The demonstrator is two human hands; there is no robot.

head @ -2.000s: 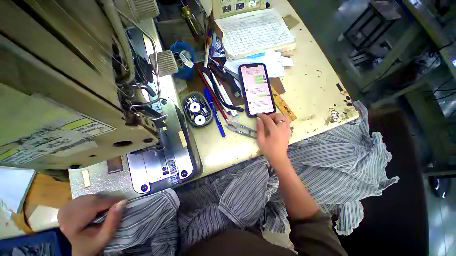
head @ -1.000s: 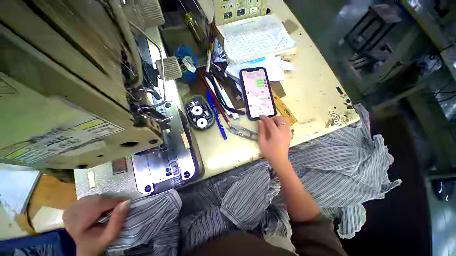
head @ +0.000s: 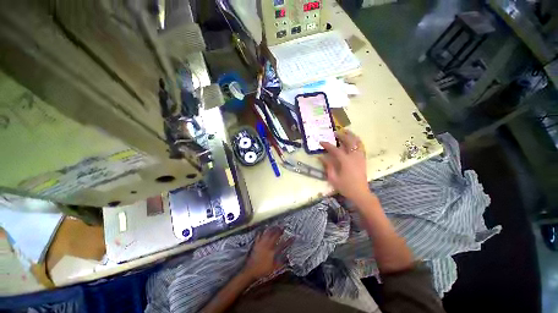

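Note:
The smartphone (head: 316, 121) lies on the table right of the machine, its screen lit pink with green bubbles. My right hand (head: 347, 164) is at its lower end, one fingertip on the lower screen, the fingers apart and holding nothing. The striped cloth (head: 422, 195) hangs over the table's front edge and lies across my lap. My left hand (head: 268, 252) rests on the cloth in front of the table edge. It is somewhat blurred, and whether its fingers grip the cloth I cannot tell.
The sewing machine head (head: 79, 134) fills the left, above the metal needle plate (head: 205, 211). A bobbin case (head: 248, 147), blue pen (head: 268, 150) and slim metal snips (head: 306, 169) lie beside it. Written papers (head: 315, 58) and a control panel (head: 297, 17) are behind. A blue crate (head: 116, 292) is lower left.
My left hand has moved right from the cloth beside the machine bed to the cloth at the middle. A right fingertip has moved onto the phone screen. The camera view has shifted slightly.

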